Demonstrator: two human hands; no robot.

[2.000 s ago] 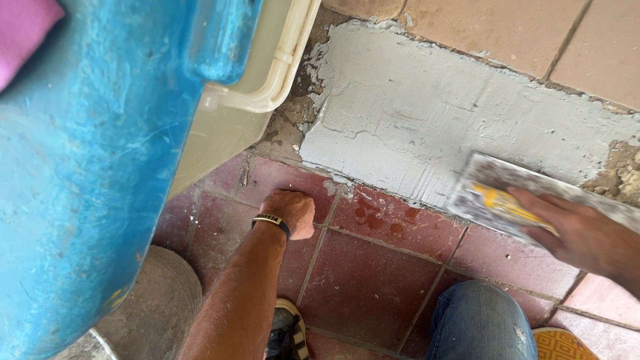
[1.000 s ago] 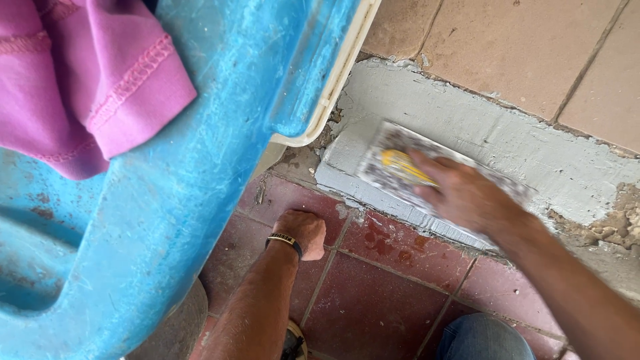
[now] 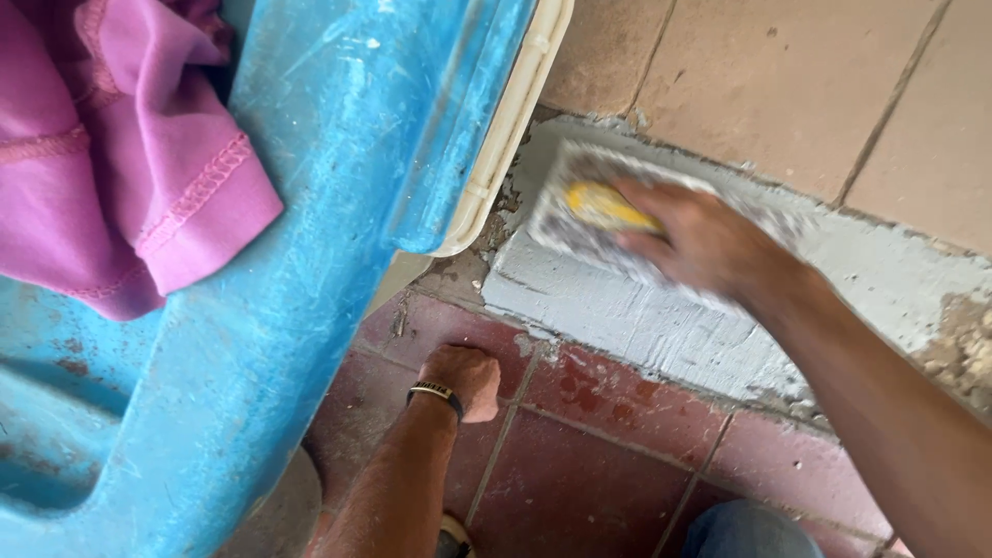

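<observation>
My right hand is closed around the yellow handle of a plastering trowel. The trowel's blurred, mortar-smeared blade lies over the left part of a strip of wet grey mortar, slanting down to the right. That strip runs between beige tiles and dark red tiles. My left hand, with a band at the wrist, is a closed fist on the red floor tiles, below the strip's left end. Nothing shows in its fingers.
A large blue plastic container fills the left side, with a pink cloth draped over it. A cream plastic rim borders it. Beige tiles lie above the strip; rough broken rubble shows at its right end. My denim knee is below.
My right hand has moved the trowel leftward along the mortar strip, from its right part to its left part. My left fist has stayed on the red tiles. The view has shifted left.
</observation>
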